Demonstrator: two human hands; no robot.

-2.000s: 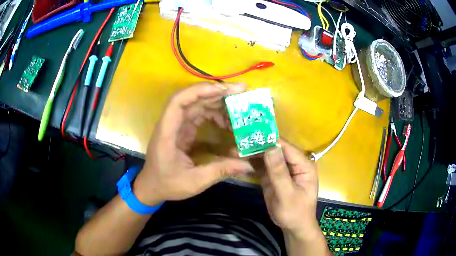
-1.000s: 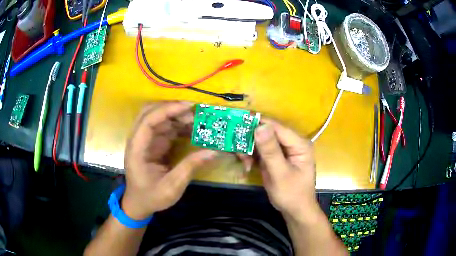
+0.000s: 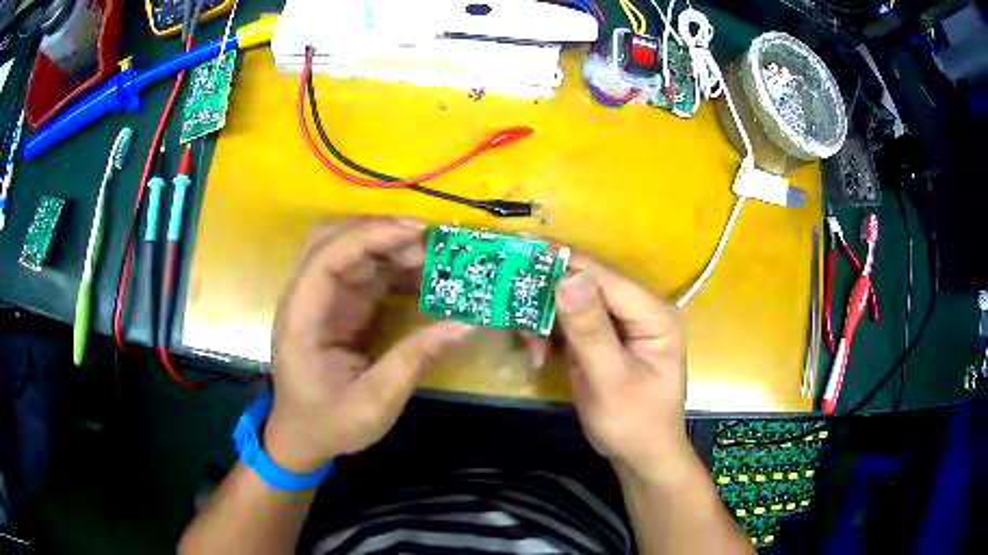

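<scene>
A small green circuit board (image 3: 493, 280) is held above the front of the yellow mat, its long side running left to right and its solder side facing me. My left hand (image 3: 352, 336) grips its left edge between thumb and fingers. My right hand (image 3: 618, 352) grips its right edge, thumb on the near face. Both hands are bare. The far side of the board is hidden.
On the yellow mat (image 3: 650, 173) lie red and black clip leads (image 3: 477, 152) and a white cable (image 3: 715, 255). Left are test probes (image 3: 163, 239), a toothbrush (image 3: 98, 249) and a blue desoldering pump (image 3: 81, 125). Right are a round tub (image 3: 796, 98) and red-handled cutters (image 3: 834, 271).
The board has turned from upright to lengthwise between my hands, and both hands sit further left in the picture. The view has shifted, and the black clip now shows. Little differs over the last second.
</scene>
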